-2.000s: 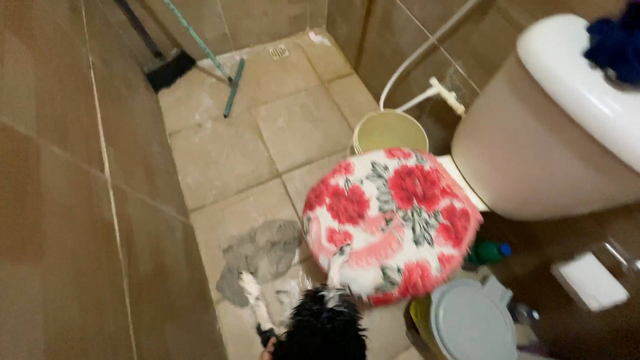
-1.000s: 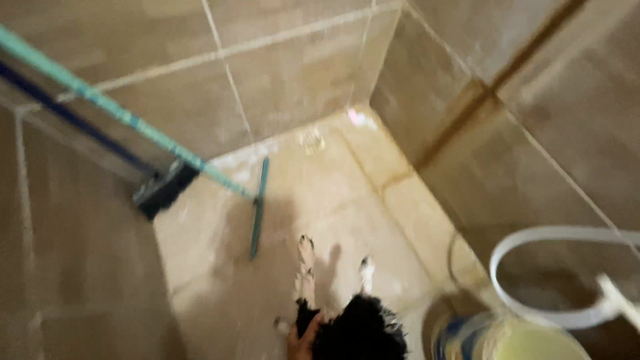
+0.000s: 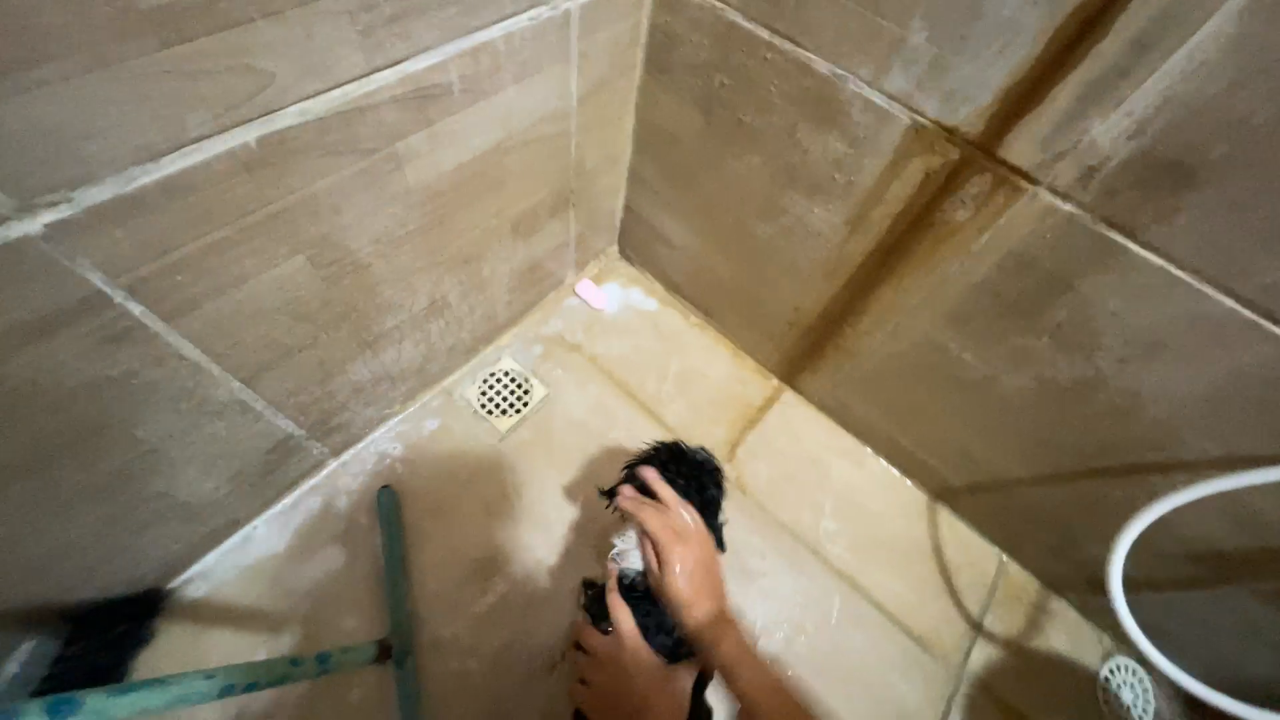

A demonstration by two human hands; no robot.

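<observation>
A small, wet, black-and-white furry animal [image 3: 640, 600], seemingly a puppy, is on the beige tiled floor at bottom centre. My left hand [image 3: 625, 660] is wrapped round the rear part of its body. Over its head and neck lies my right hand [image 3: 675, 550], fingers bent across the black fur, with wet spots on the back of the hand. The animal's face and legs cannot be made out.
A square floor drain [image 3: 505, 393] and a pink soap bar [image 3: 590, 294] lie near the wall corner. At left are a green squeegee [image 3: 397, 600] and a black brush head [image 3: 105, 635]. A white hose [image 3: 1125, 600] loops at right, beside a round drain cover [image 3: 1127, 688].
The view has moved towards the corner. My right hand, not seen before, now rests on the animal. Its white front legs, stretched out a second ago, no longer show.
</observation>
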